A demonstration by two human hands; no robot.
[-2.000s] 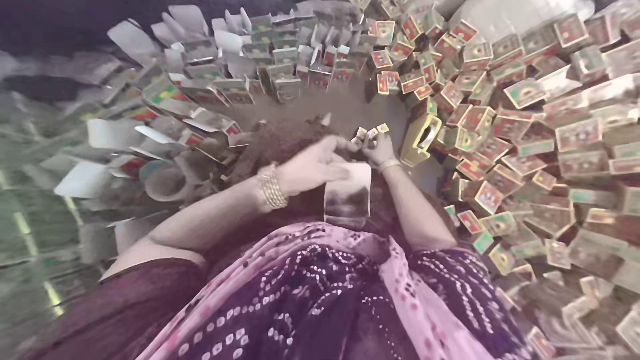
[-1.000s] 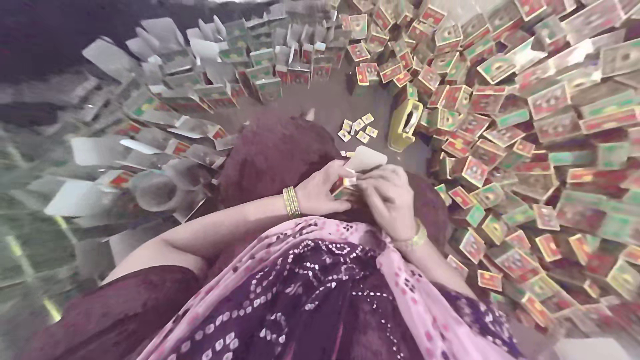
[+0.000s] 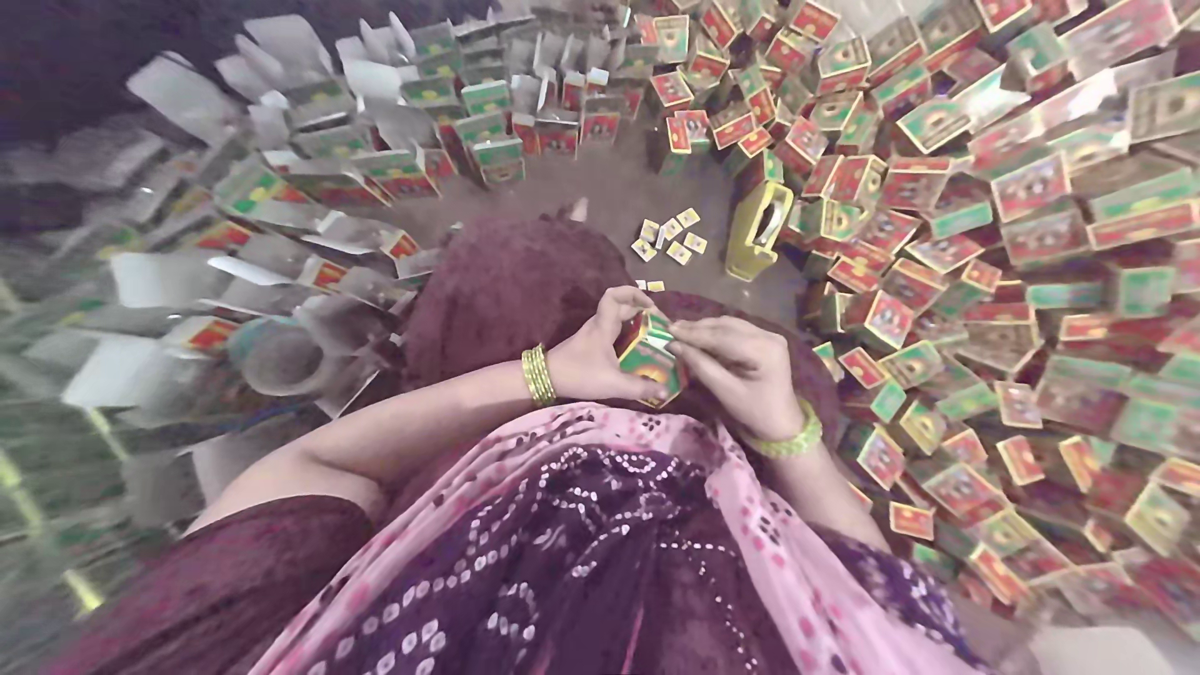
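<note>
My left hand (image 3: 600,356), with yellow bangles at the wrist, grips a small green and red printed carton (image 3: 650,370) above my lap. On the carton's upper end, the fingers of my right hand (image 3: 741,366) pinch together at a pale flap or small piece; which of these it is I cannot tell. Past my hands, several small yellowish printed stickers or labels (image 3: 671,230) lie loose on the floor. To their right stands a yellow tape dispenser (image 3: 755,230). My fingers cover part of the carton.
Many closed red and green cartons (image 3: 1031,187) are heaped along the right side. On the left and far left stand many cartons with raised white flaps (image 3: 375,141). A round translucent container (image 3: 281,356) sits among them. Dark cloth covers my knees (image 3: 516,272).
The carton's pale side or flap showed a second ago; now its green and red printed side faces up in my left hand. My right hand, near the loose labels two seconds ago, is now at the carton.
</note>
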